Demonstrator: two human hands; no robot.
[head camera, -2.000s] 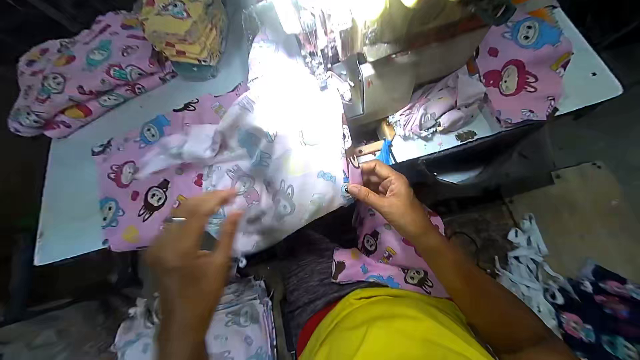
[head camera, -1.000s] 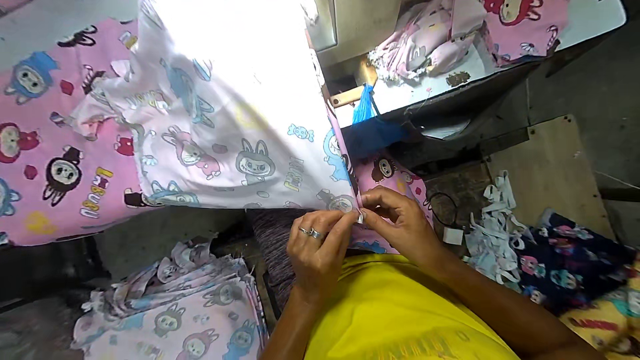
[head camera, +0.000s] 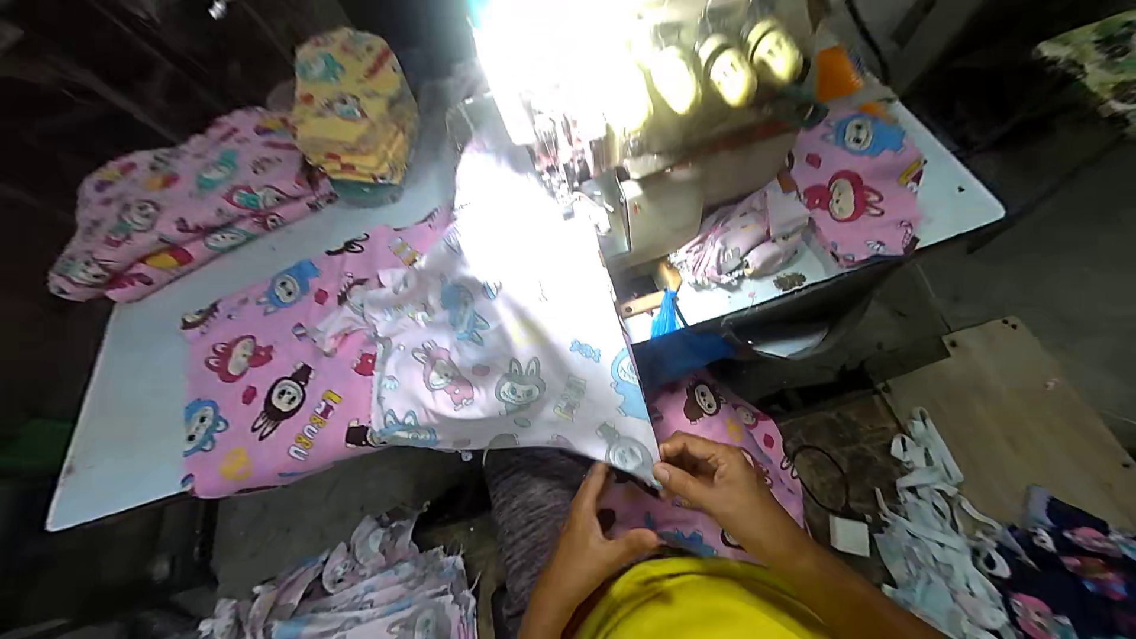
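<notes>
A white cloth with printed cartoon figures stretches from under the sewing machine's head to the table's front edge, partly washed out by bright lamp light. Between the thumb and fingertips of my right hand is the cloth's near right corner. My left hand is just below the near edge, thumb and fingers apart; its fingertip is beside the cloth, and whether it touches is unclear. Under the white cloth lies a pink printed cloth. More pink printed cloth hangs below the table edge, right of the white one.
The white table holds a folded pink cloth bundle, a yellow fabric stack, crumpled pale pieces and a pink piece. Fabric piles stand low at left and right. A wooden board lies at right.
My left hand was raised over the cloth at first, then met my right hand at the corner; now its fingers are spread just left of it. The view has moved in and back out.
</notes>
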